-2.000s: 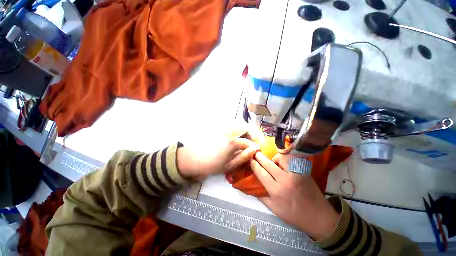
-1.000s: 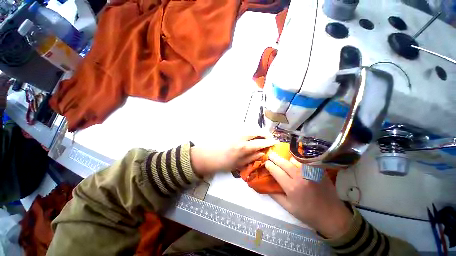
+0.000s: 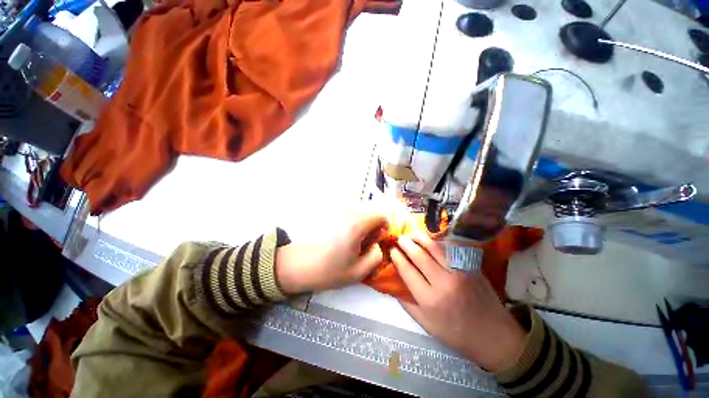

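A rust-orange garment piece (image 3: 392, 284) lies at the needle area of the white sewing machine (image 3: 622, 132), glowing yellow-orange under the lamp. My left hand (image 3: 330, 250) pinches its edge left of the presser foot (image 3: 435, 216). My right hand (image 3: 459, 307) rests on the piece with its fingers bent over it, just in front of the foot. Part of the piece shows to the right, behind my right hand. The needle tip and stitch line are hidden by glare, fingers and the shiny curved guard (image 3: 505, 155).
A second rust-orange garment (image 3: 225, 78) lies at the upper left, beside a drink bottle (image 3: 58, 82). Small scissors (image 3: 678, 346) lie at the right edge. A ruler (image 3: 350, 334) runs along the near edge, with a darker orange pile (image 3: 50, 350) below at lap level.
The camera view has shifted over the second and back. My left hand has drawn slightly back and down from the needle, its fingers more curled on the fabric. My right hand stays on the piece.
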